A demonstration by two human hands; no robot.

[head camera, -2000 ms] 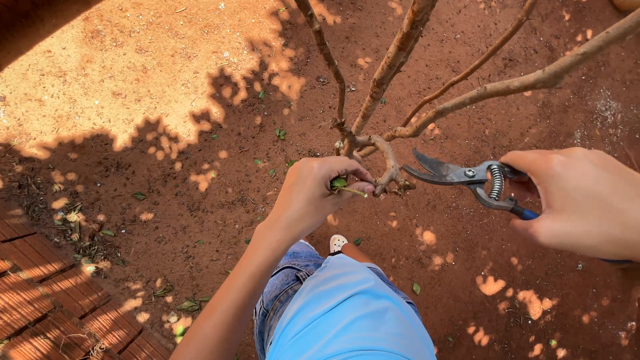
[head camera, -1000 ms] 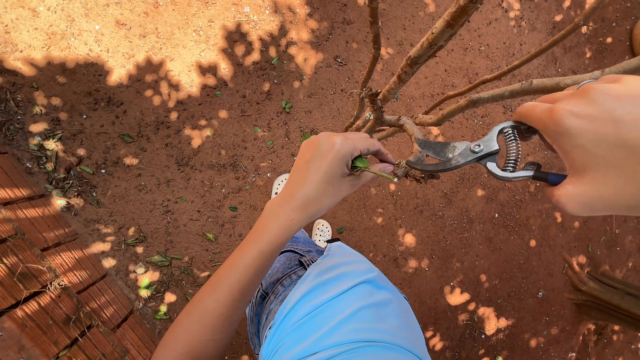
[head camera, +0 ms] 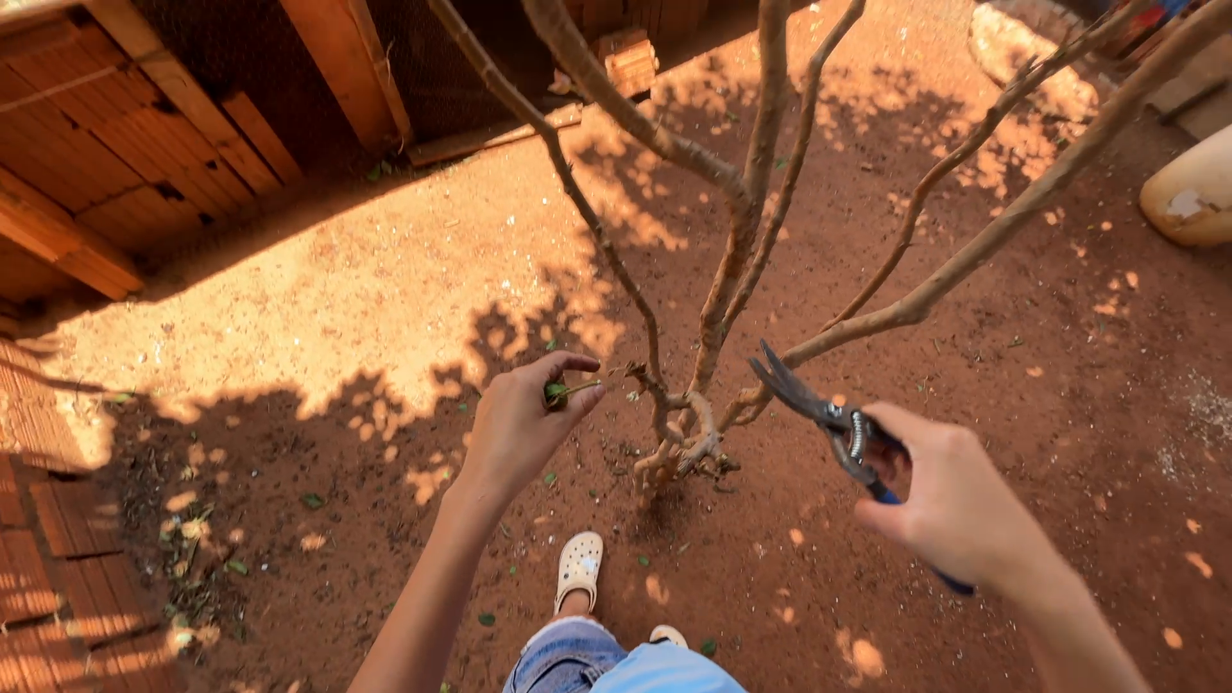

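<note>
A small multi-stemmed tree (head camera: 707, 361) rises from the soil in front of me, with knobby cut stubs low on its stems. Just left of those stems, my left hand (head camera: 525, 419) pinches a small green sprig (head camera: 560, 393) between thumb and fingers. To the right of the tree, my right hand (head camera: 948, 491) holds bypass pruning shears (head camera: 842, 423) by their blue handles. Their blades point up and left, a little apart, near the lower right branch and not visibly closed on anything. Part of the handles is hidden in my palm.
Thin branches fan out upward and to the right. Stacked hollow clay bricks (head camera: 87, 558) stand at the left, and a wooden structure (head camera: 202, 106) at the upper left. A pale rounded object (head camera: 1193, 192) lies at the right edge. Leaf litter (head camera: 207, 568) lies beside the bricks.
The shears were at a cut stub beside my left hand and are now away from it to the right. My left hand has also left the stub, still holding the sprig. The view has tilted up.
</note>
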